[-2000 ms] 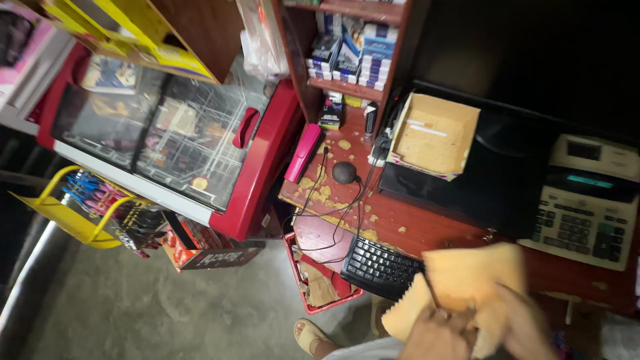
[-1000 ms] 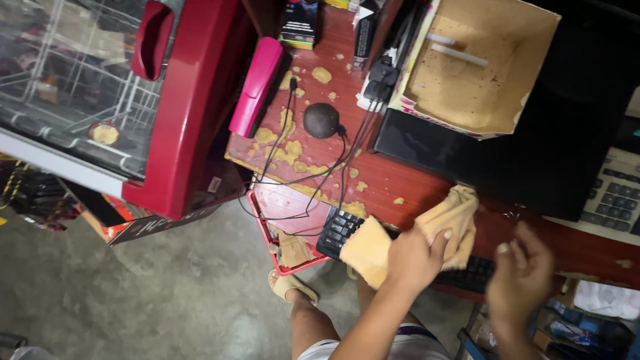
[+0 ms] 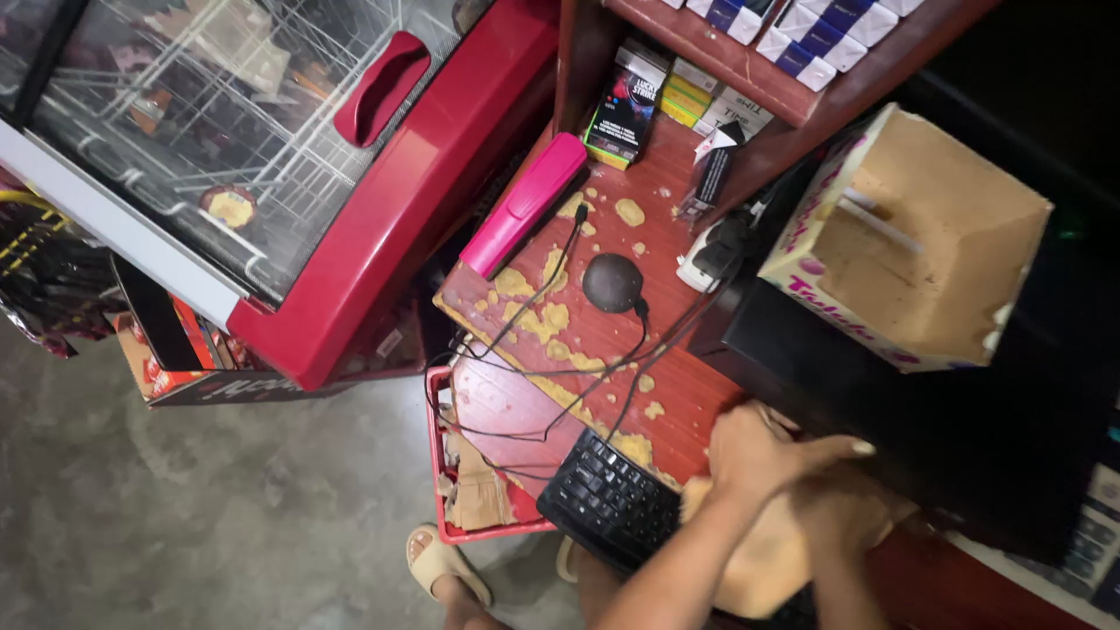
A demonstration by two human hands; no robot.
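A yellow-orange cloth (image 3: 766,560) hangs beneath my hands, over part of the black keyboard (image 3: 612,494). My left hand (image 3: 757,451) lies at the desk's surface beside the black box-shaped device, its thumb stretched to the right; its grip is hidden. My right hand (image 3: 840,507) is blurred, close against the left one and over the cloth, with its fingers mostly hidden. Up and left of the hands, a round black puck-shaped device (image 3: 612,283) with a cable sits on the worn red desk (image 3: 691,385). A pink case (image 3: 525,206) lies near the desk's corner.
An open cardboard box (image 3: 945,254) stands on the black device (image 3: 875,411). Loose black cables cross the desk edge. A glass-topped red freezer (image 3: 394,192) stands at left. Below are a red crate (image 3: 490,534) and a sandaled foot (image 3: 446,560). A shelf (image 3: 744,61) holds small packs.
My hands have come together at the edge of the black device; one second ago they were apart, with the left on the cloth. The view has shifted.
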